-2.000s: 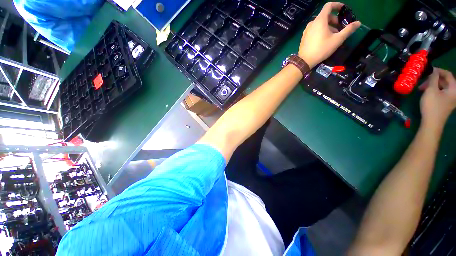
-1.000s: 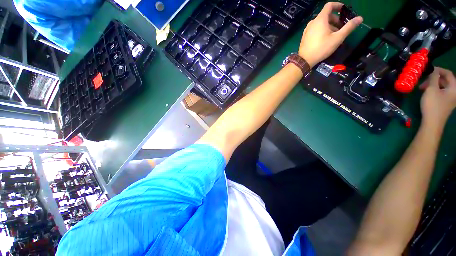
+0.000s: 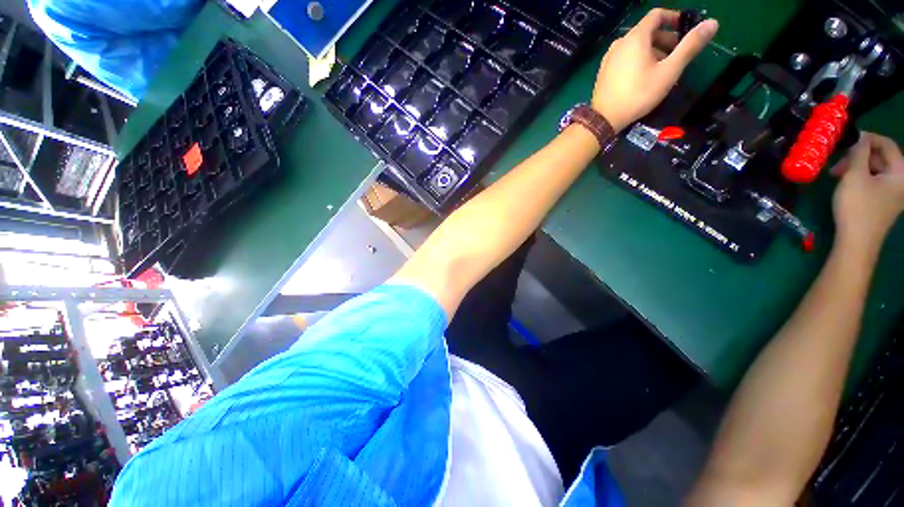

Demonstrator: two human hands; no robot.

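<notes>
My left hand, with a brown strap on its wrist, pinches a small black component near the top edge. The fingers partly hide the component. My right hand is beside the right end of the black fixture, fingers curled; whether it holds something dark at the fingertips cannot be told. The fixture has white lettering on its front edge. The thick red grip of its toggle clamp is just left of my right hand. Small red-tipped levers sit at the fixture's sides.
A glossy black blister tray lies left of the fixture on the green bench. More black trays with an orange-red piece are at the far left. A blue box and a person's blue sleeve are beyond. Racks stand at lower left.
My left fingers have shifted slightly and the component has turned in them, showing less of itself. My right hand and the fixture look unmoved.
</notes>
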